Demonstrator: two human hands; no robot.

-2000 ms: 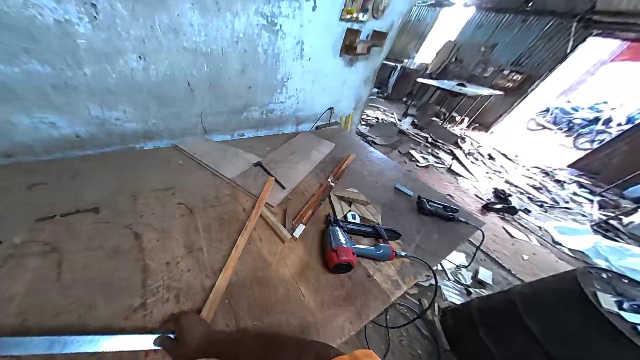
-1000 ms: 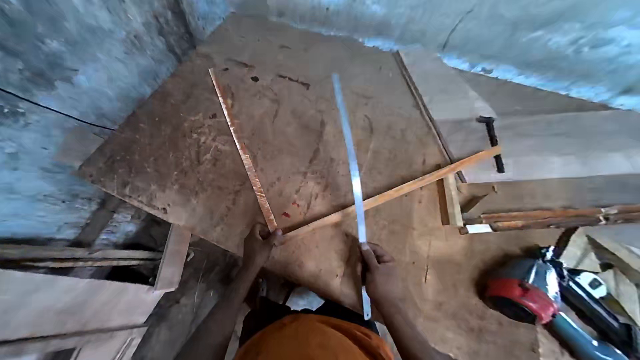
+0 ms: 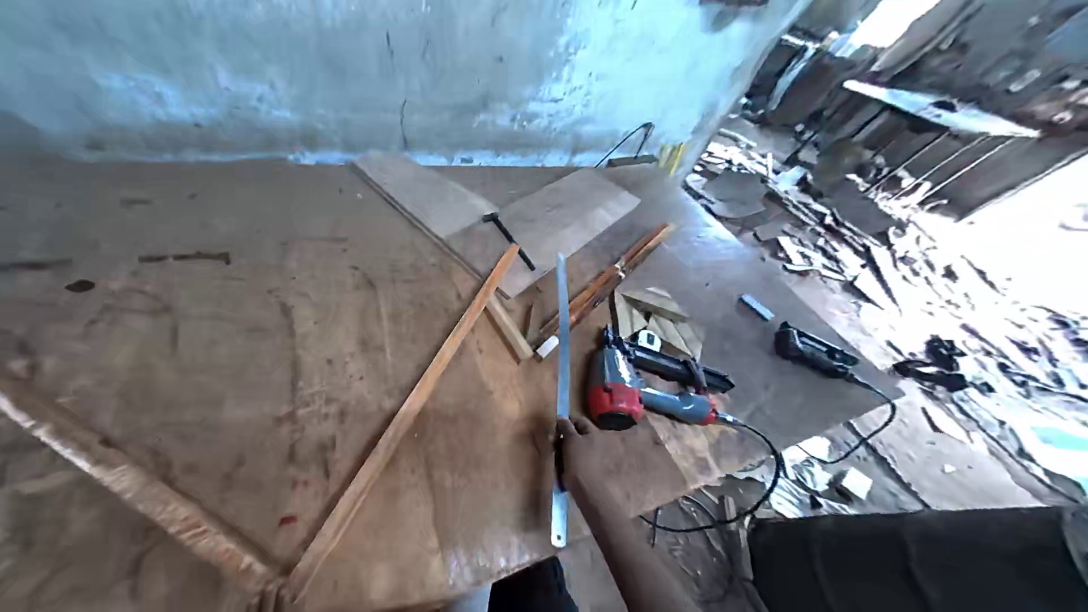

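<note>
My right hand (image 3: 575, 450) is closed around a flat metal ruler (image 3: 563, 357), which points away from me over the plywood work table (image 3: 340, 340). A wooden strip (image 3: 408, 408) slants to the left of the ruler, its near end meeting a rough-edged wooden strip (image 3: 136, 484) at the bottom left. My left hand is out of view. Just right of the ruler lies a red and grey pneumatic nailer (image 3: 616, 391). A hammer (image 3: 508, 240) rests on thin boards (image 3: 561, 221) beyond the slanting strip.
Reddish wood strips (image 3: 608, 285), short wood pieces (image 3: 659, 319) and a black power tool (image 3: 812, 350) lie on the table. A black air hose (image 3: 775, 484) hangs past its edge. A wall (image 3: 340, 76) borders the far side. Scrap wood (image 3: 901, 289) litters the floor at right.
The view has swung far to the right. My left hand, at the joint of the two strips one second ago, no longer shows. The ruler is still in my right hand.
</note>
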